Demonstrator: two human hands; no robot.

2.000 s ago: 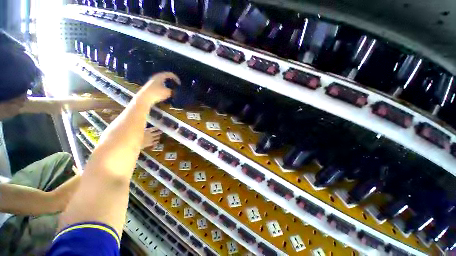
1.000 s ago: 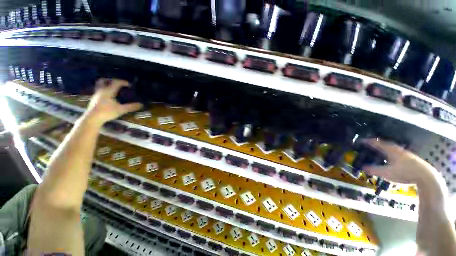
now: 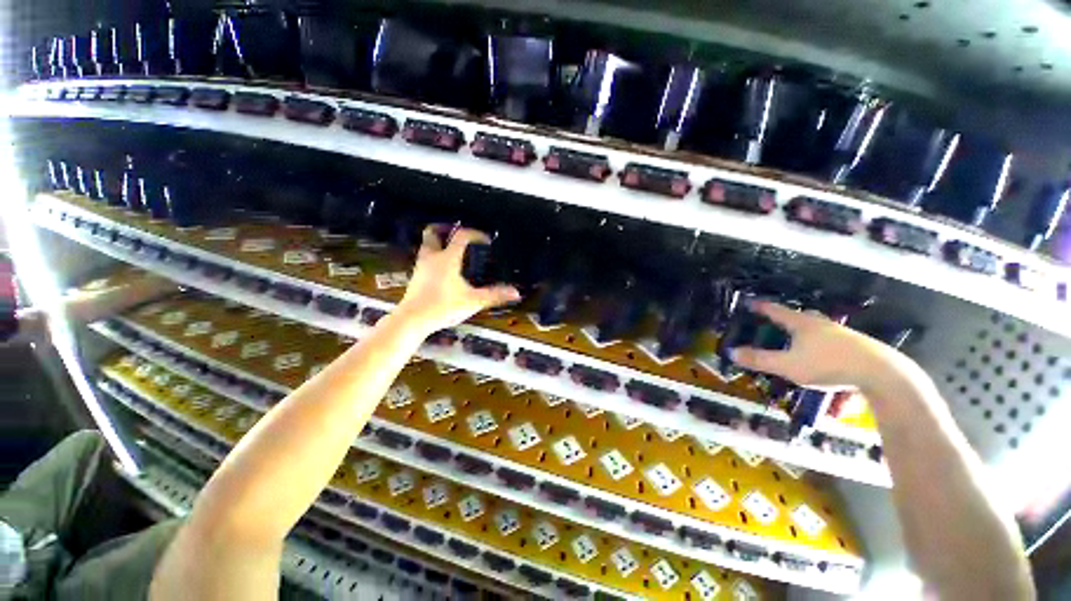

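Black power adapters (image 3: 669, 326) stand in a row on the yellow-orange rack shelf (image 3: 264, 250). My left hand (image 3: 446, 279) reaches onto this shelf, thumb and fingers around a black adapter (image 3: 479, 263) near the middle. My right hand (image 3: 789, 343) is at the shelf's right end, thumb and fingers around another dark adapter (image 3: 752, 333). Whether either adapter is still in its socket is hidden. White AC sockets (image 3: 344, 270) show left of my left hand.
Lower shelves (image 3: 568, 448) show rows of bare sockets. An upper shelf edge (image 3: 564, 176) carries dark-red modules, with glossy adapters (image 3: 517, 73) above. A perforated metal panel (image 3: 1012, 382) closes the right end. Another person's arm (image 3: 112, 296) and knee (image 3: 59, 481) show at left.
The view has turned right. My right hand has come into view and moved left along the shelf. My left hand has moved right along the row to another adapter. More bare sockets show behind it.
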